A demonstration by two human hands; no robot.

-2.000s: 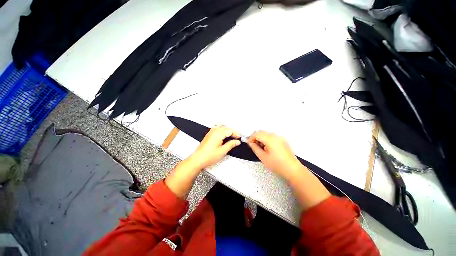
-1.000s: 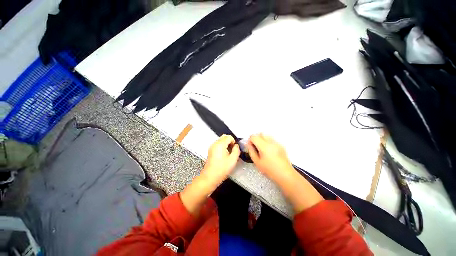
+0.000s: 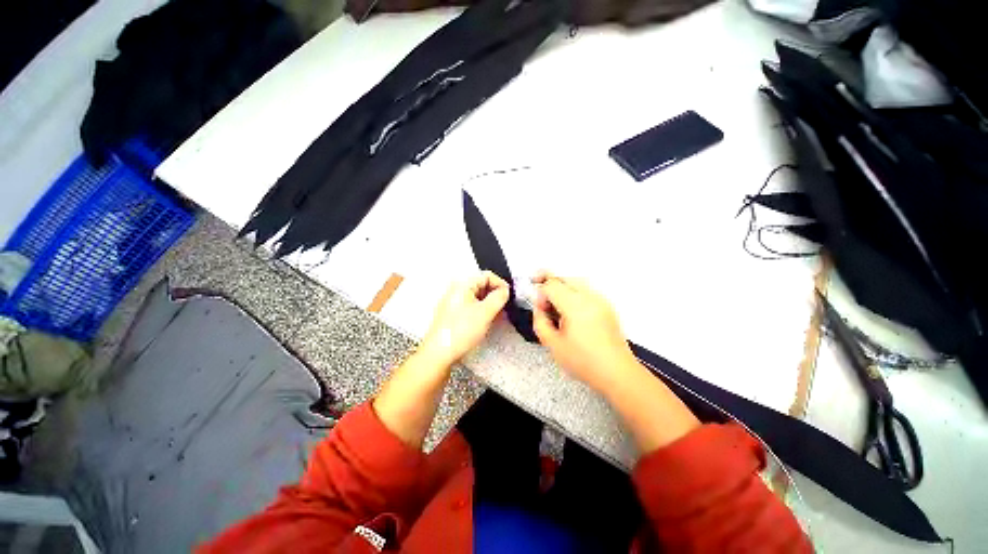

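Note:
A long black strip [image 3: 782, 431] with pointed ends lies along the table's front edge. Its left part bends upward to a tip, with a thin thread trailing from it. My left hand [image 3: 468, 312] is at the strip's left side, thumb and finger pinched together; whether they grip anything is unclear. My right hand [image 3: 582, 330] has its fingers closed on the strip at the bend. A small pale, blurred bit [image 3: 524, 291] shows between the hands. Black-handled scissors [image 3: 891, 438] lie at the right, beside the strip.
A stack of black strips [image 3: 374, 141] lies at the upper left, a phone [image 3: 666, 144] behind my hands, and a black heap [image 3: 888, 206] at the right. A blue crate [image 3: 103, 243] and grey cloth [image 3: 195, 406] are below the table at the left.
The strip's left end has swung up and right, from slanting left to nearly upright. My hands remain near the bend; the left fingers have moved slightly away from the right ones.

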